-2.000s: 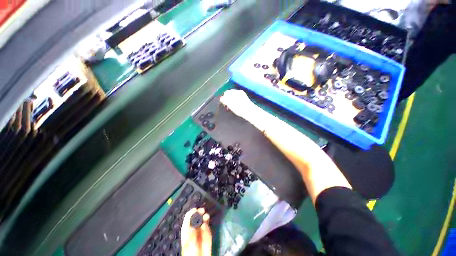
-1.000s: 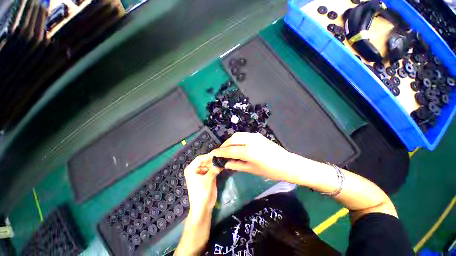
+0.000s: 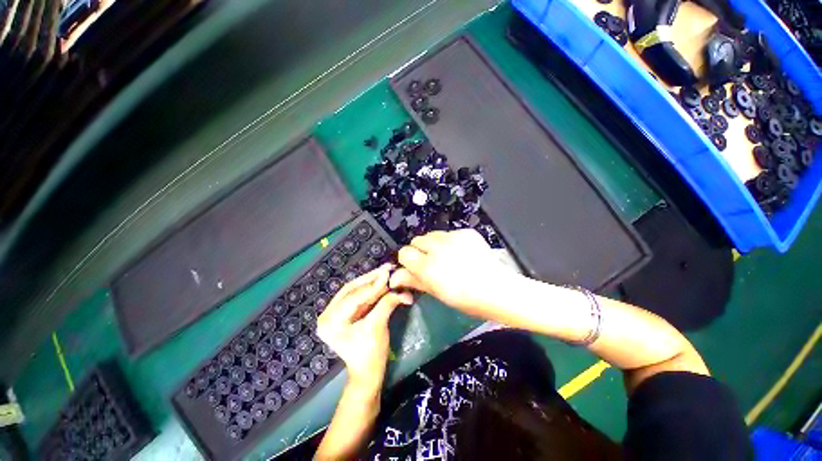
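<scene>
My left hand [image 3: 360, 322] and my right hand [image 3: 451, 270] meet in front of me, fingertips together around a small black part [image 3: 397, 277]. The fingers hide most of the part. Just under and left of them lies the filled tray [image 3: 185, 402], long and black, with rows of round parts. A heap of small black plastic fittings [image 3: 419, 194] lies beyond my hands on the green bench. The side tray [image 3: 541, 180] is right of the heap, with several round parts in its far left corner.
A flat dark grey tray [image 3: 225, 248] lies behind the filled tray. A blue bin [image 3: 631, 108] at upper right holds loose round parts and a bulky black device [image 3: 662, 45]. A smaller filled tray [image 3: 95, 419] is at lower left. A black round stool [image 3: 689, 270] stands at right.
Two seconds ago my right hand was at the side tray and my left hand held a round part. Both hands then came together. Since one second ago the fingers have closed further over the part.
</scene>
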